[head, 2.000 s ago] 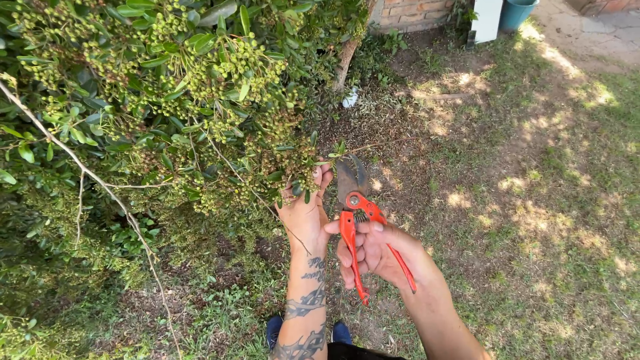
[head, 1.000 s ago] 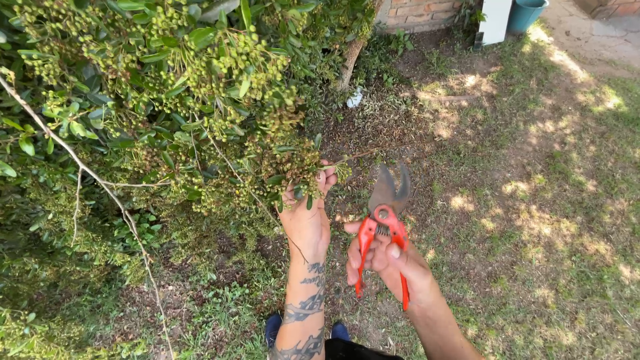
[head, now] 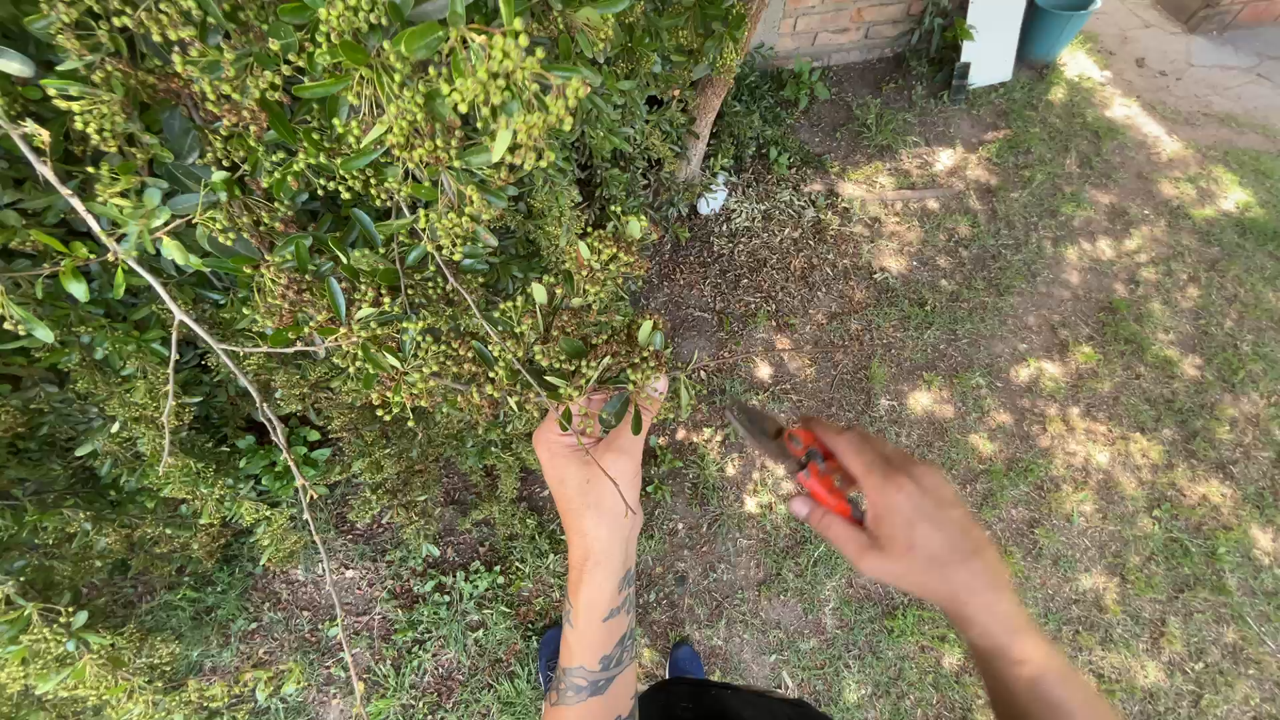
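At the lower edge of a leafy shrub with clusters of green berries (head: pixel 500 90), my left hand (head: pixel 597 465) grips a berry-bearing branch (head: pixel 600 385); leaves hide part of its fingers. A thin bare twig runs down past the palm. To the right, my right hand (head: pixel 900 515) is closed around red-handled pruning shears (head: pixel 822 475). Their dark blades point up and left toward the branch, apart from it. The shears are somewhat blurred, and whether the blades are parted cannot be told.
A long bare branch (head: pixel 215 345) hangs at the left. Behind the shrub's trunk (head: pixel 708 115) stands a brick wall (head: pixel 845 28). A white object (head: pixel 712 195) lies by the trunk. A teal bucket (head: pixel 1055 30) stands beside a white post (head: pixel 995 45) at the top right. Patchy grass covers the ground.
The shears, upright with spread handles one second ago, are now tilted left with the handles drawn together in my right hand. My left hand has stayed at the branch.
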